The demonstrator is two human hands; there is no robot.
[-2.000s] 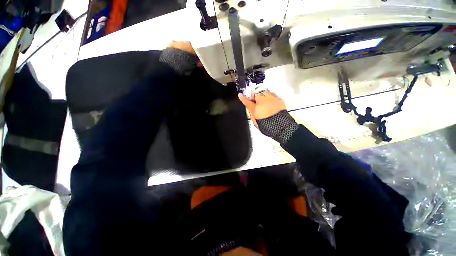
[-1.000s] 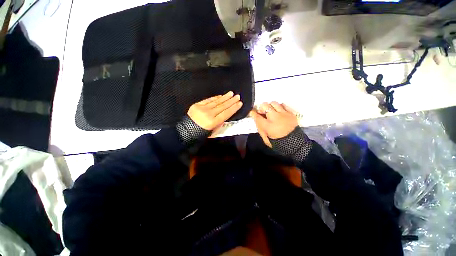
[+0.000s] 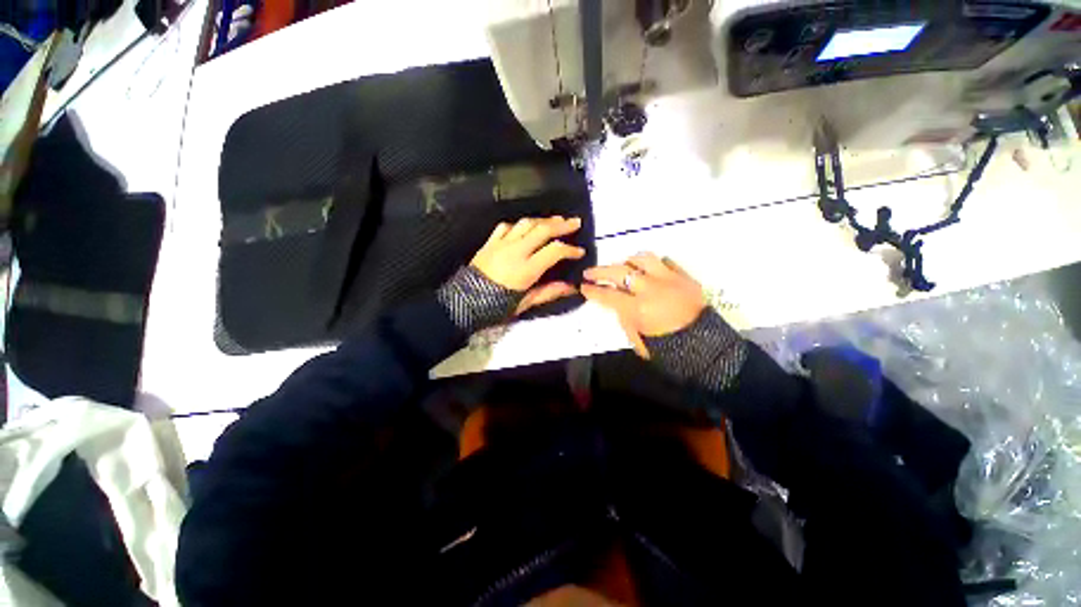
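A black padded mesh panel (image 3: 439, 131) lies on the white table with a camouflage strip (image 3: 468, 192) across it and a raised fold in its middle. Its right edge is at the presser foot and needle (image 3: 583, 148). My left hand (image 3: 530, 259) lies on the panel's lower right part, with fingers spread a little. My right hand (image 3: 648, 296) is at the panel's lower right edge, with fingertips touching it. Whether the fingertips pinch the edge is hard to tell.
The sewing machine's control panel (image 3: 871, 45) is at the upper right. A black jointed bracket (image 3: 883, 231) stands right of the needle. A clear plastic bag (image 3: 1019, 391) is at the lower right. Stacked panels (image 3: 83, 261) and a white bag (image 3: 113, 457) are at the left.
My left hand has come from the panel's top to its lower right, and my right hand from the needle down to the lower edge. The view has also shifted.
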